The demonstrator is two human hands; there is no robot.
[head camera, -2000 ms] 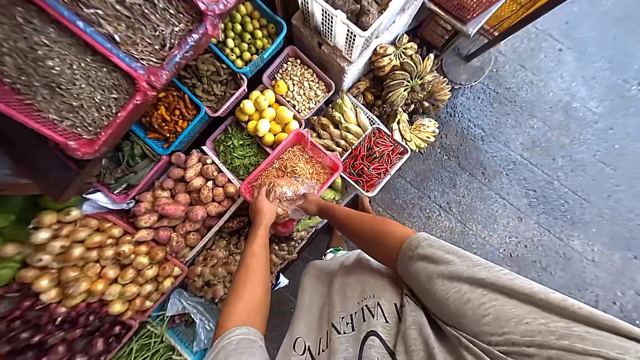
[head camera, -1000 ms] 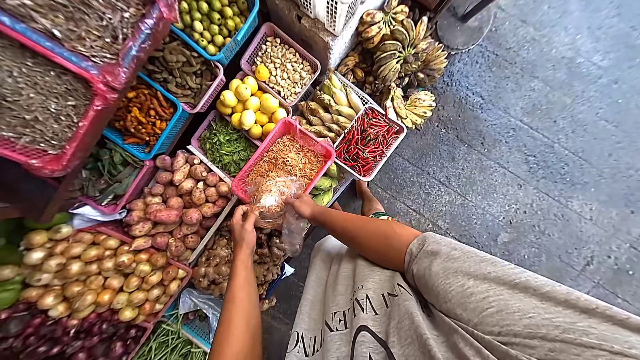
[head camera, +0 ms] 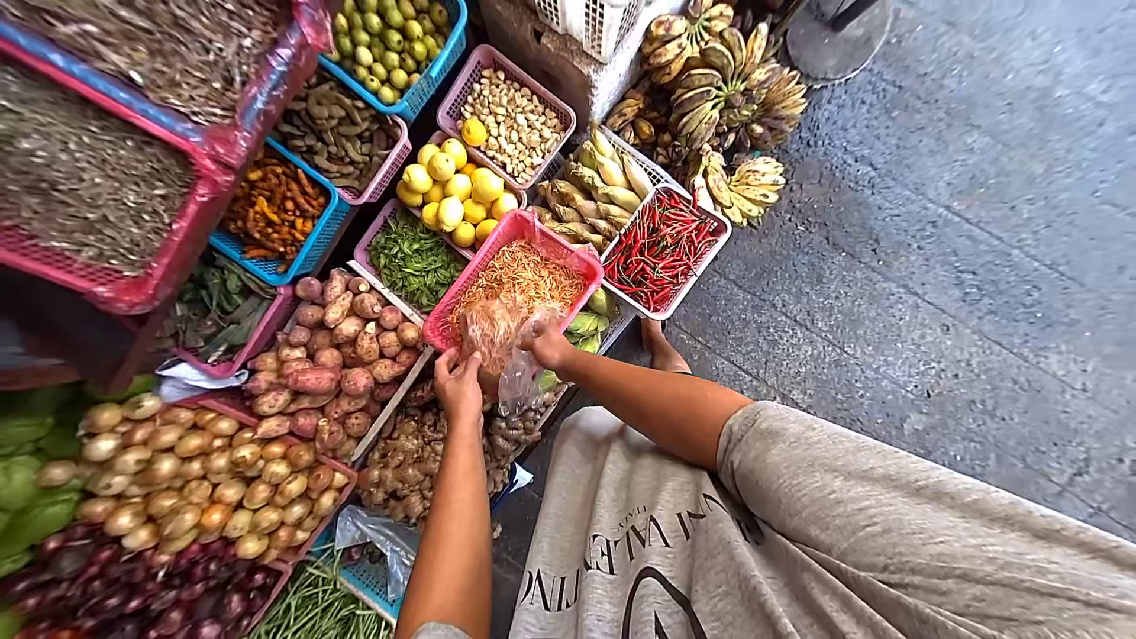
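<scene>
A clear plastic bag [head camera: 495, 330] with small dried shrimp-like pieces inside lies partly over the near edge of a pink plastic basket [head camera: 441, 327]. The same kind of loose orange-brown pieces [head camera: 531, 273] fills the basket. On the bag's left side, my left hand [head camera: 460, 380] grips the plastic. My right hand [head camera: 545, 344] holds the bag's other side, where an empty, crumpled part hangs down over the ginger [head camera: 417, 457]. Both hands are at the basket's near rim; some fingertips are hidden by the plastic.
Around the pink basket stand baskets of red chillies [head camera: 661, 253], corn [head camera: 603, 191], yellow lemon-like fruit [head camera: 451, 211], green leaves or pods [head camera: 413, 257] and reddish potatoes or sweet potatoes [head camera: 355, 377]. Onions [head camera: 204, 470] lie at the left. Banana bunches [head camera: 728, 89] rest beside grey paving [head camera: 932, 266].
The bag and both hands have moved a little toward the near rim of the basket. Part of the bag, over the basket before, now hangs below my right hand. Both hands still hold it.
</scene>
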